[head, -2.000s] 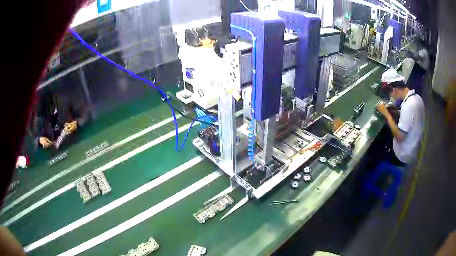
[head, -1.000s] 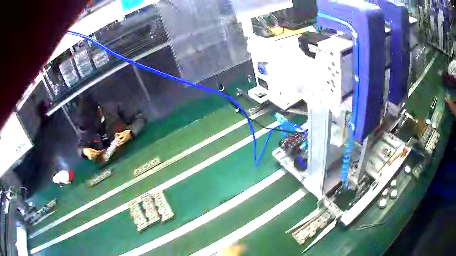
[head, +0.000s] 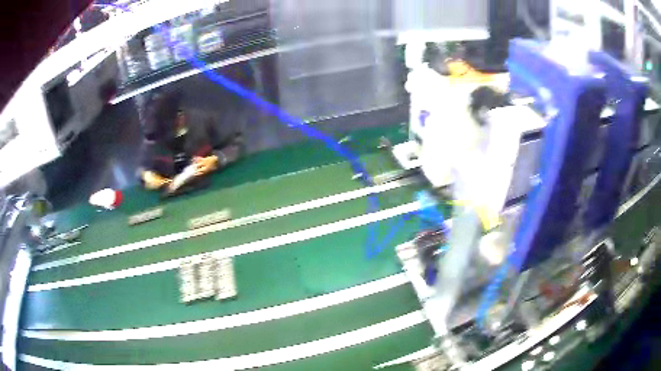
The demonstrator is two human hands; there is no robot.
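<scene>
Neither of my hands is in the picture. Three housing strips (head: 207, 277) lie side by side on the green bench (head: 319, 274), left of the middle. Two more strips lie singly behind them, one (head: 210, 218) nearer the middle and one (head: 146, 216) farther left. The twin-head machine (head: 551, 159) with dark blue covers stands at the right. Several small round inserts (head: 542, 349) lie along its front edge at the bottom right. The picture is blurred, so fine detail cannot be told.
Across the bench, another person's hands (head: 192, 172) hold a pale strip. A red and white round thing (head: 106, 198) stands left of them. A blue air hose (head: 268, 109) hangs across to the machine. White strips run along the bench; metal parts (head: 61, 238) lie at the far left.
The view has swung left and the machine now sits at the right rim. The seated worker at the right has left the picture. The pale blur at the bottom edge one second ago is gone.
</scene>
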